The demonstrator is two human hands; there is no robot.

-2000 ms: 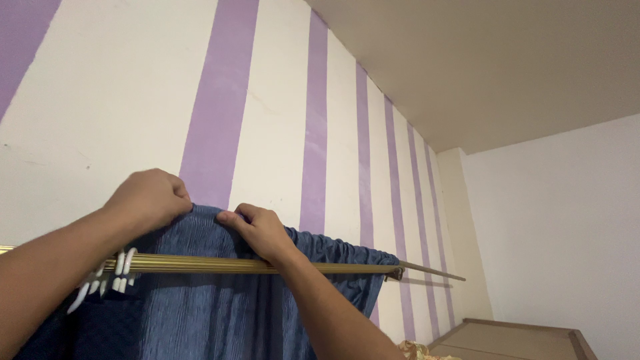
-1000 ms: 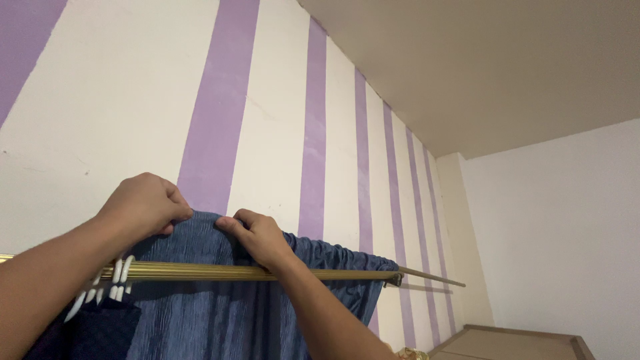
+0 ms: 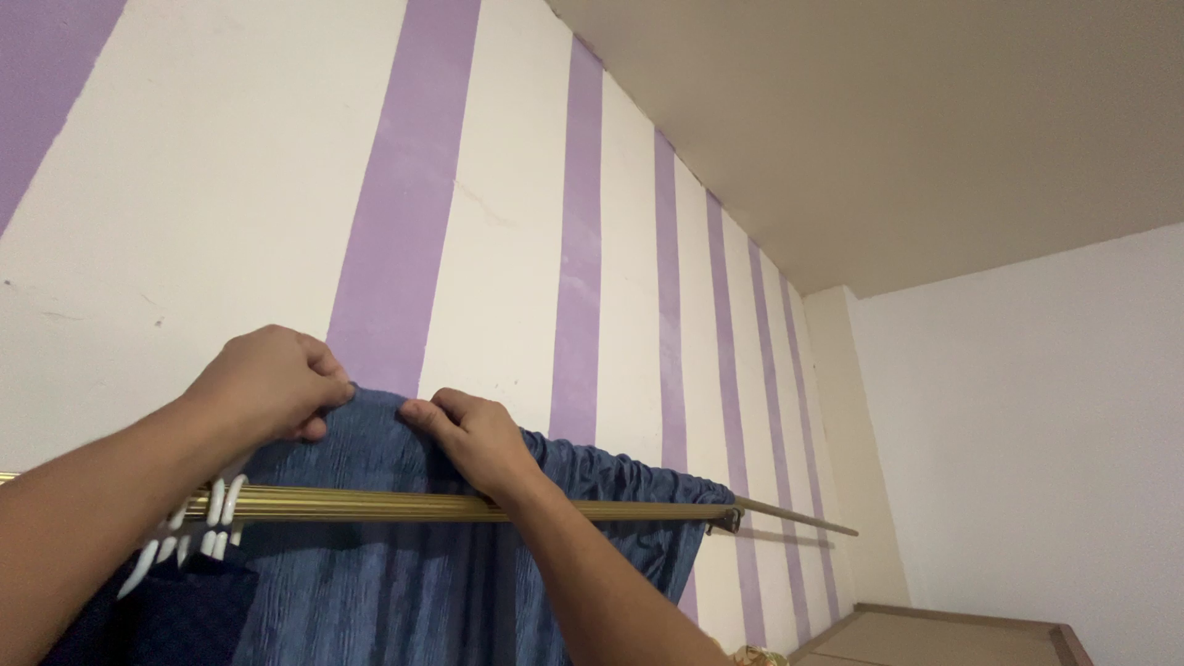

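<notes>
A blue crinkled curtain (image 3: 388,573) hangs behind a ribbed gold curtain rod (image 3: 370,505), its right part gathered in folds. My left hand (image 3: 273,384) pinches the curtain's top edge between thumb and fingers, above the rod. Just to its right, my right hand (image 3: 472,439) grips the same edge, thumb on the near side; its forearm crosses in front of the rod. White plastic curtain rings (image 3: 222,513) hang on the gold rod below my left wrist, with a darker navy cloth (image 3: 176,610) beneath them. A second, thinner rod (image 3: 800,520) runs behind, toward the far corner.
A rod bracket (image 3: 726,520) sits at the gold rod's right end. The wall with purple and cream stripes (image 3: 402,185) rises close behind the curtain. At the lower right is the brown top of a cabinet-like piece (image 3: 962,634), near a plain white wall (image 3: 1017,416).
</notes>
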